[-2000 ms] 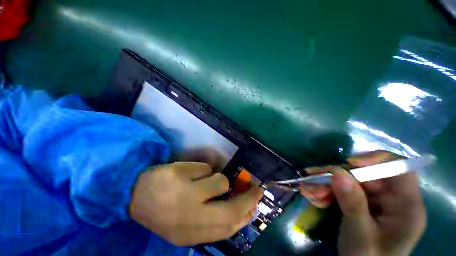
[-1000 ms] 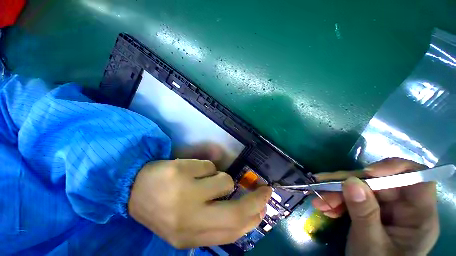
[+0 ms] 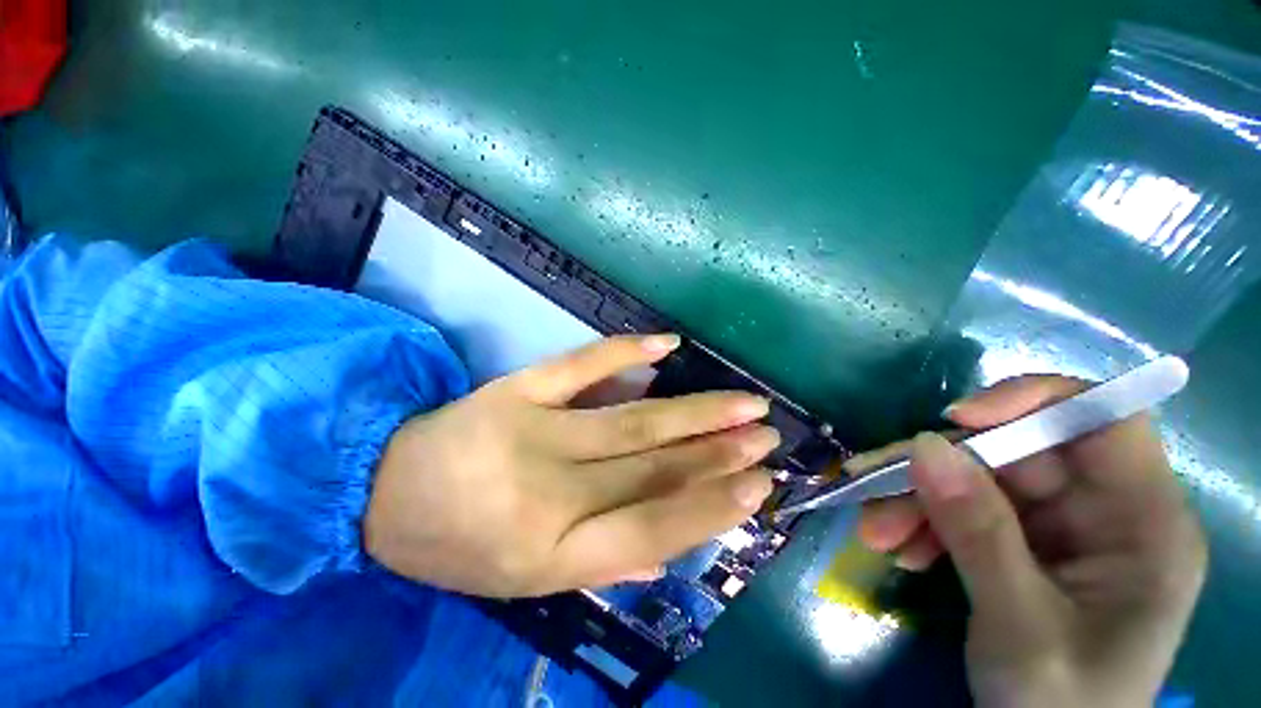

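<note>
The open tablet unit point(image 3: 533, 256) lies tilted on the green bench, with a pale metal panel point(image 3: 450, 284) in its frame. My left hand point(image 3: 553, 470) lies flat over the unit with its fingers spread, covering part of the panel and board. My right hand point(image 3: 1065, 539) holds silver tweezers point(image 3: 1058, 422). Their tip is at the board's upper right corner, beside my left fingertips. The main board point(image 3: 705, 595) shows silver shields and chips below my fingers. A small amber-brown piece, perhaps the flex cable, is at the tweezer tip; its seating cannot be seen.
A glossy clear plastic sheet point(image 3: 1051, 249) lies on the bench point(image 3: 664, 83) at the right. Yellow tape point(image 3: 855, 578) shows beside a bright reflection, left of my right hand. A red object point(image 3: 28, 56) is cut off at the upper left.
My left hand has opened from a pinch at the board corner, and its fingers now spread flat, hiding the orange patch. The tweezers are angled more steeply, their tip slightly further right.
</note>
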